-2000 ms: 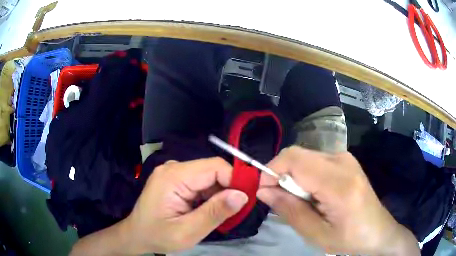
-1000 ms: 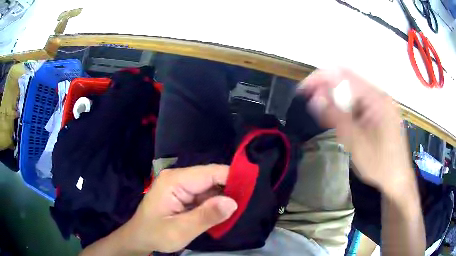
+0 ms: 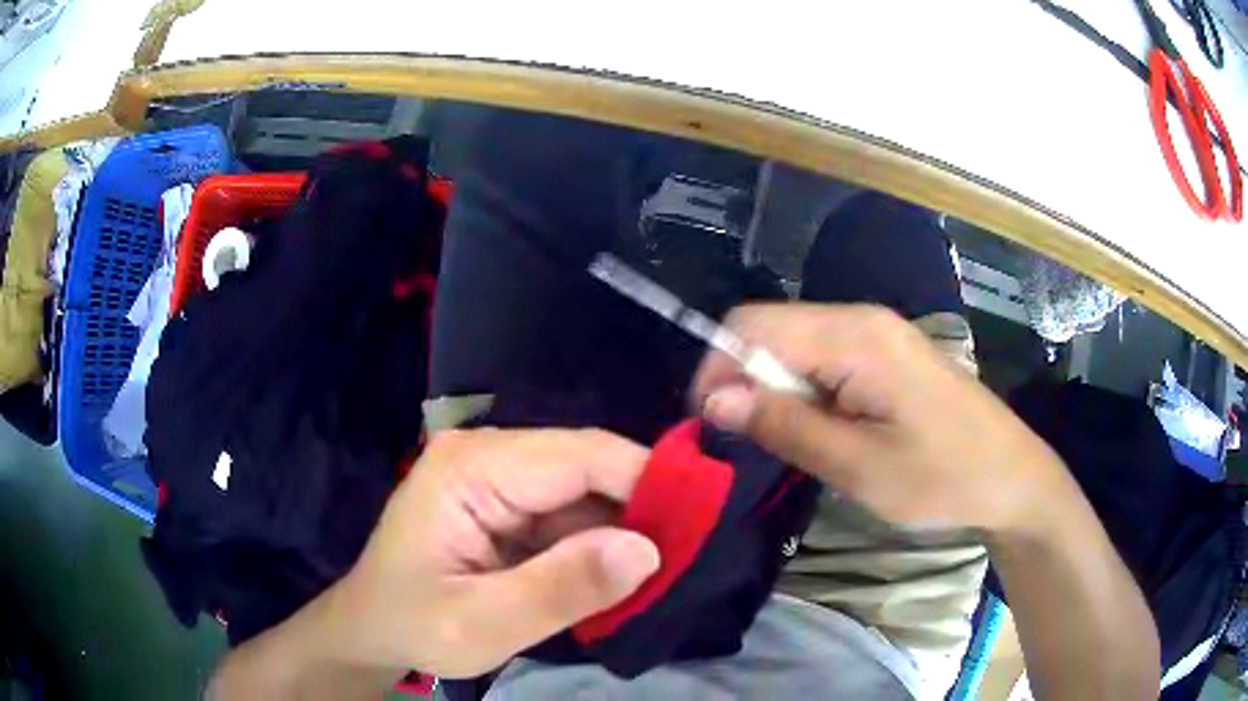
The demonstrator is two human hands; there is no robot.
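My left hand [image 3: 507, 555] pinches the red trim [image 3: 680, 504] between thumb and fingers above my lap. The trim is joined to a dark garment body [image 3: 698, 616] bunched on my lap. My right hand [image 3: 862, 411] holds a thin silver hand needle [image 3: 660, 297] with a pale handle, its shaft pointing up and left. The right fingertips are at the upper end of the trim; whether they also grip the cloth there cannot be told. The needle shaft is above the trim, clear of it.
A dark garment pile [image 3: 294, 397] with a small white tag lies over the red basket [image 3: 205, 206], beside a blue basket [image 3: 103, 315]. Red-handled scissors [image 3: 1188, 137] lie on the white table [image 3: 548, 34], which has a wooden edge. Another dark heap [image 3: 1095, 438] is at right.
My right hand has come down from near the table edge to the trim, with the needle now clearly visible. The open red loop now shows only as a short folded strip.
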